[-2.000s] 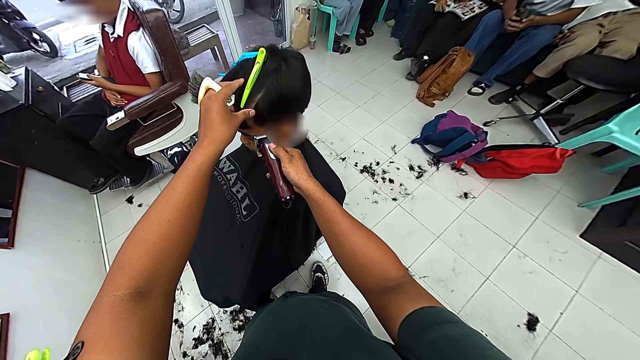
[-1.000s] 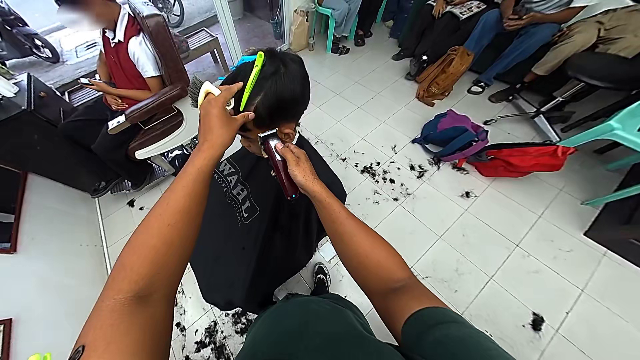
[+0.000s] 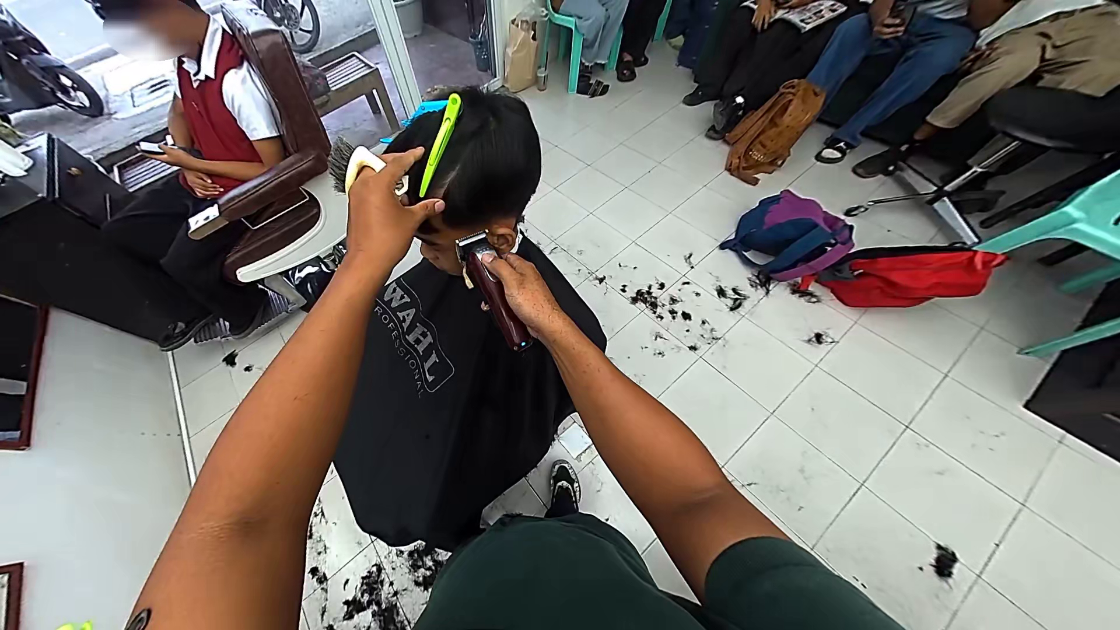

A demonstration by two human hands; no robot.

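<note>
A seated person in a black Wahl barber cape [image 3: 437, 420] has dark hair [image 3: 494, 157] held up by a lime-green hair clip [image 3: 440, 144] and a blue hair clip [image 3: 424, 111]. My left hand [image 3: 385, 206] grips a neck duster with a cream handle [image 3: 362, 164] and grey bristles, while its fingertips rest against the head by the green clip. In my right hand [image 3: 521, 293] is a dark red hair clipper [image 3: 495, 297], its blade up at the side of the head, near the ear. The exact blade contact is hard to tell.
Another person sits at the left in a brown barber chair [image 3: 284, 96]. Cut hair [image 3: 669, 306] lies on the white tiles. A blue-purple bag [image 3: 787, 236], a red bag [image 3: 910, 276] and a brown backpack [image 3: 774, 131] are on the floor before several seated people. A teal chair [image 3: 1067, 219] stands right.
Both hands stay at the head, still holding the duster and the clipper. The clipper has shifted only slightly near the ear.
</note>
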